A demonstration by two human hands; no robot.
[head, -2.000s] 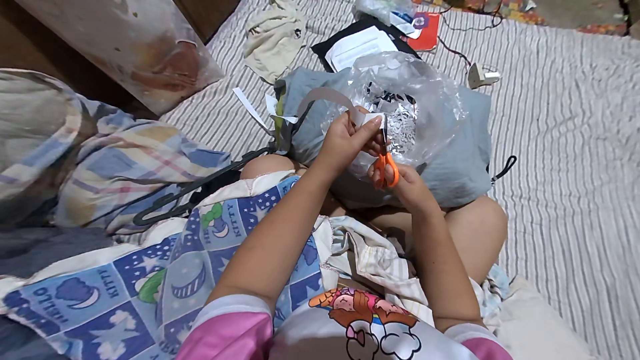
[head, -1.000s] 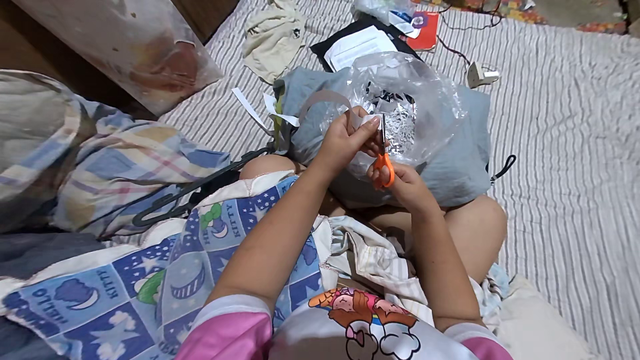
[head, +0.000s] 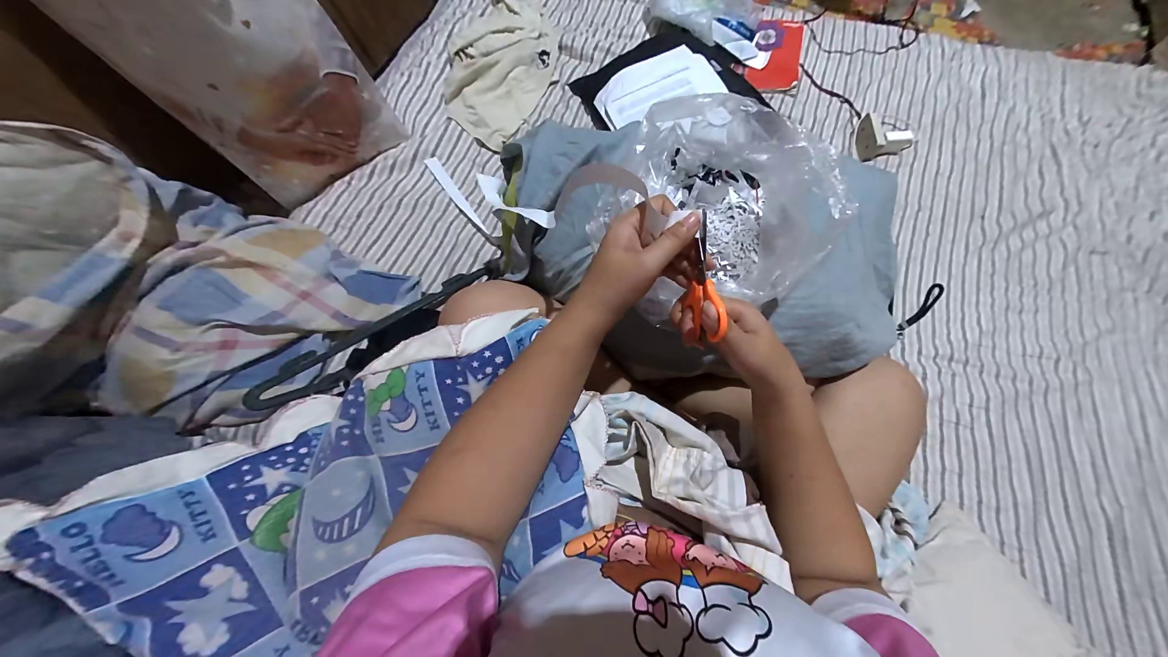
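My right hand (head: 735,333) is closed around the orange handles of a pair of scissors (head: 704,310), whose blades point away from me and meet the paper by my left fingertips. Pinched in my left hand (head: 639,251) is a paper strip (head: 602,175), its far part curling out to the left. Below both hands a clear plastic bag (head: 803,182) holds small shredded silver and white pieces (head: 735,228). The bag rests on a grey-blue cushion or cloth bundle (head: 849,301) across my lap.
White paper strips (head: 456,193) lie left of the bundle. Beyond it are a black pouch with white papers (head: 662,82), a red booklet (head: 777,59), a beige cloth (head: 502,73) and a white charger (head: 881,137) with a cord. A patterned blanket (head: 228,520) and a black strap (head: 365,333) lie at left.
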